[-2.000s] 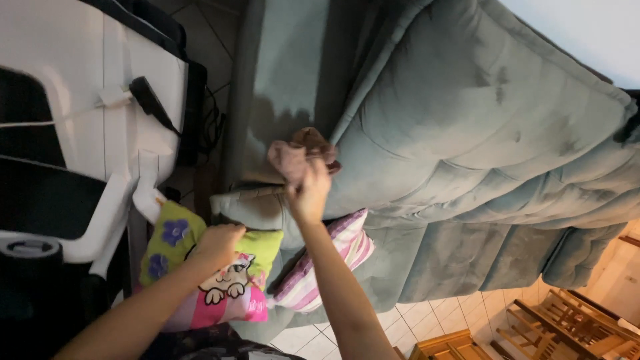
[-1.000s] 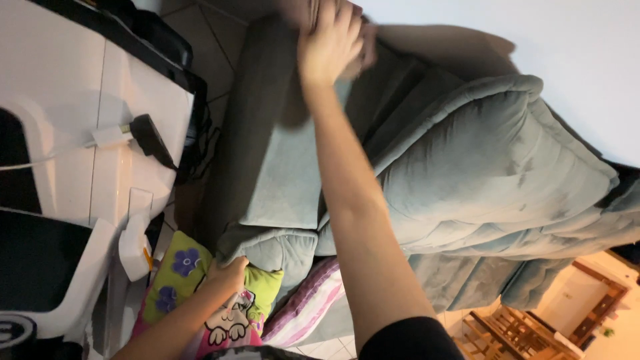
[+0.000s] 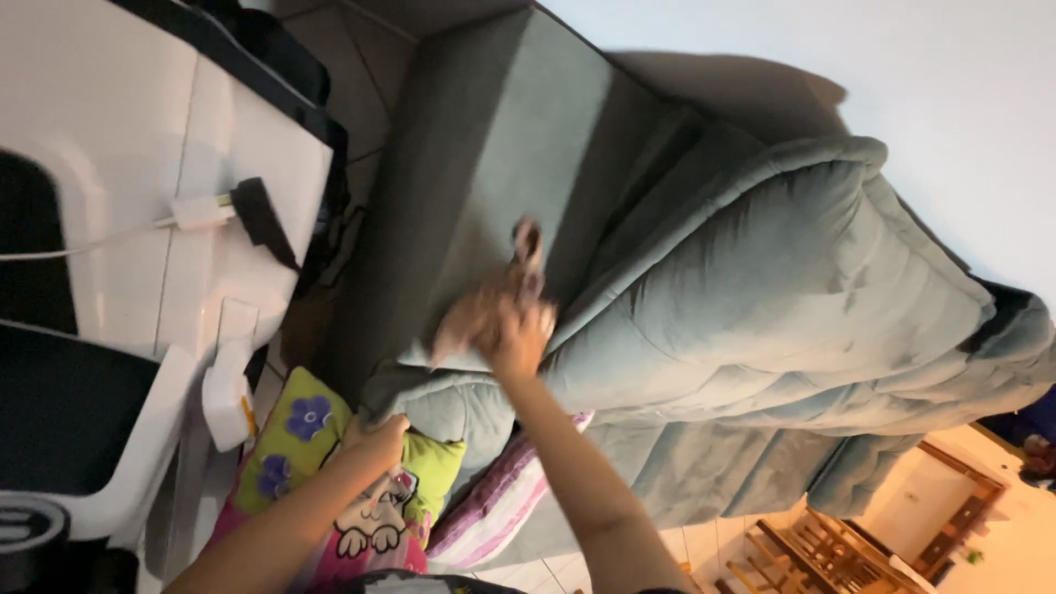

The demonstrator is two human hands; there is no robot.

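Observation:
My right hand point(image 3: 518, 340), blurred by motion, grips a crumpled brownish-pink cloth point(image 3: 470, 320) over the armrest of a grey-green upholstered sofa point(image 3: 536, 124). Part of the cloth sticks out past the fingers toward the armrest's far end. My left hand point(image 3: 375, 450) is closed on the edge of the sofa's padded fabric point(image 3: 450, 400), at the near end of the armrest. Below that hand lies a green and pink cushion point(image 3: 429, 470) with purple flowers and a cartoon cat. A purple and white striped cushion point(image 3: 503, 503) lies beside it on the seat, partly behind my right forearm.
On the left stands a white plastic appliance or piece of furniture point(image 3: 264, 140) with a black plug adapter point(image 3: 262, 221) and a white cable. A white wall point(image 3: 949, 107) runs behind the sofa. Wooden chairs point(image 3: 808, 553) and tiled floor show at the lower right.
My right hand, with the cloth, has moved from the armrest's far end back toward its near end. My left hand has gone from the cushion to the edge of the padded fabric.

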